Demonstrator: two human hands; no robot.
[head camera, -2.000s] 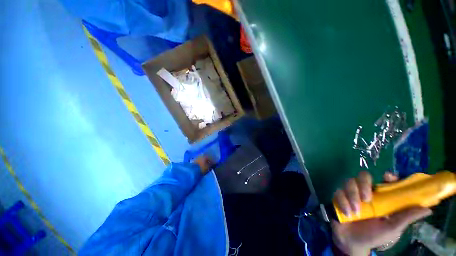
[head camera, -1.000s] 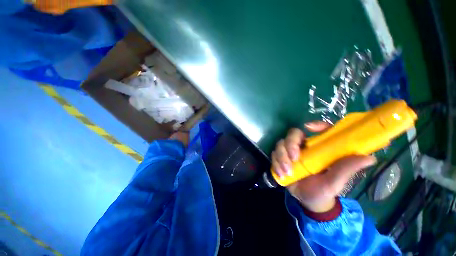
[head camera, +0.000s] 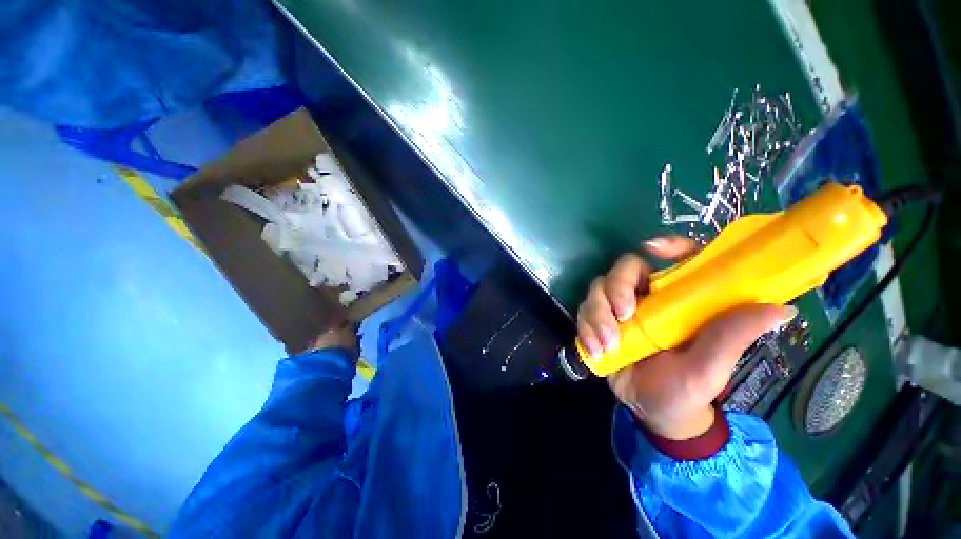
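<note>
My right hand (head camera: 674, 363) is closed around the thick yellow electric screwdriver (head camera: 748, 276), its dark tip pointing left past the bench edge and its black cord at the rear. My left hand (head camera: 335, 339) is at the near edge of the brown cardboard scrap box (head camera: 240, 276), below the bench. Its fingers are mostly hidden, so I cannot tell what it holds. White scraps (head camera: 327, 234) lie in the box. A phone unit (head camera: 753, 381) lies on the bench, partly hidden behind my right hand.
Small white and clear strips (head camera: 738, 158) lie loose on the green bench mat (head camera: 590, 95), beside dark blue film-like parts (head camera: 843, 147). A round speckled screw dish (head camera: 835, 392) is at the right. A person's blue sleeve (head camera: 158, 63) is at upper left.
The view has shifted left over the bench. My left hand has moved from beside the box to its near edge. The screwdriver stays in my right hand, and the phone unit now shows more.
</note>
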